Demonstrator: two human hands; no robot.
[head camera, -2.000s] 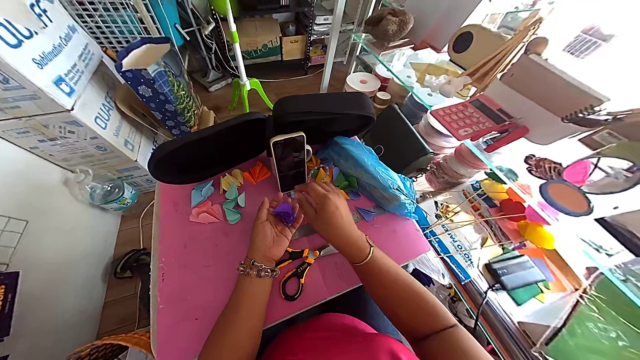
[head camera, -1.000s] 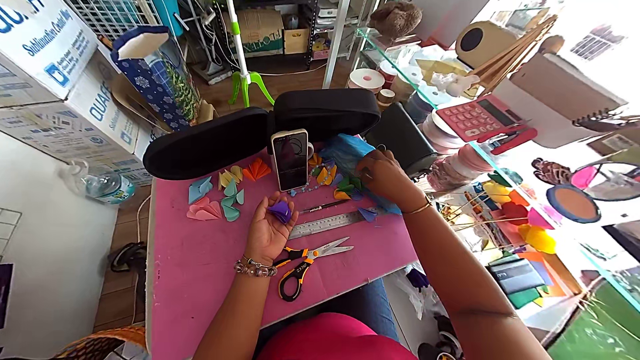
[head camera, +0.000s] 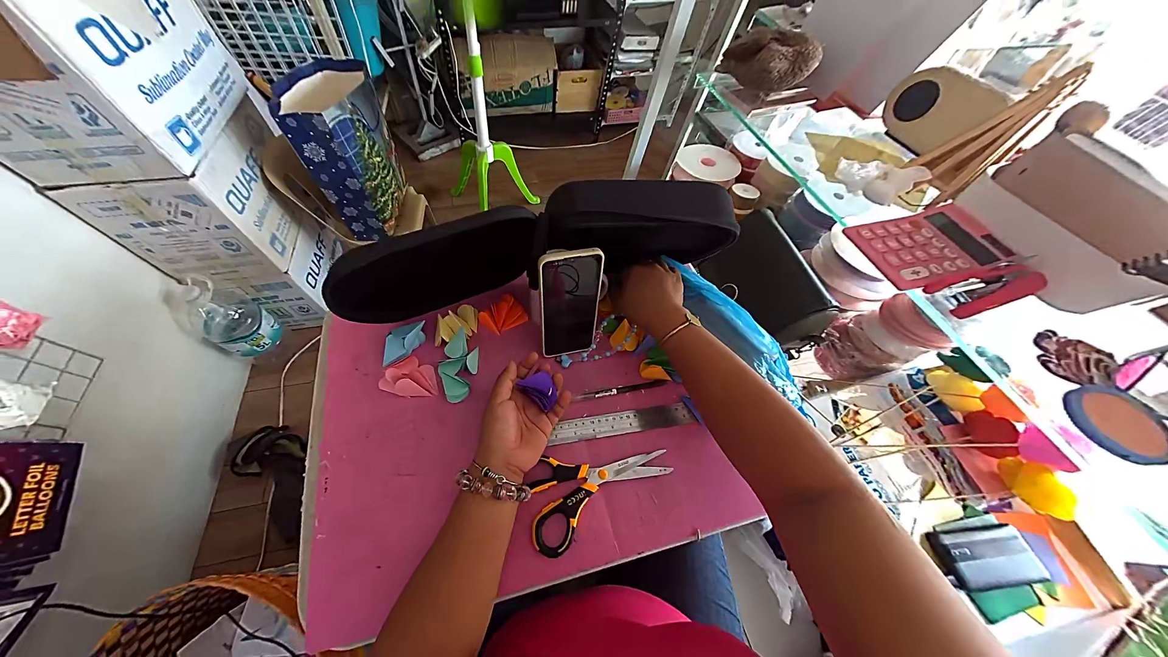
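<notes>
In my left hand (head camera: 518, 415), palm up, rests a folded purple paper piece (head camera: 540, 390) held by the fingers. My right hand (head camera: 650, 297) reaches behind the phone's right side, by the black case and a blue plastic bag (head camera: 730, 319); its fingertips are hidden. A smartphone (head camera: 571, 306) stands upright between the hands. Scissors (head camera: 593, 484) with black and orange handles lie with blades apart, below a steel ruler (head camera: 625, 424) and a pen-like tool (head camera: 620, 391). Folded paper pieces in blue (head camera: 403, 344), pink (head camera: 409, 378), orange (head camera: 503, 315) and teal (head camera: 455, 367) lie at the left.
An open black case (head camera: 433, 265) stands along the far edge of the pink table (head camera: 392, 511). Stacked cartons (head camera: 219, 201) and a plastic bottle (head camera: 239, 330) are at the left. Glass shelves with ribbon spools (head camera: 707, 166) and a red calculator (head camera: 940, 246) stand at the right.
My right hand has left the purple paper, gone to the blue bag, then moved to beside the phone. My left hand keeps the purple piece. The ruler, partly covered before, shows more.
</notes>
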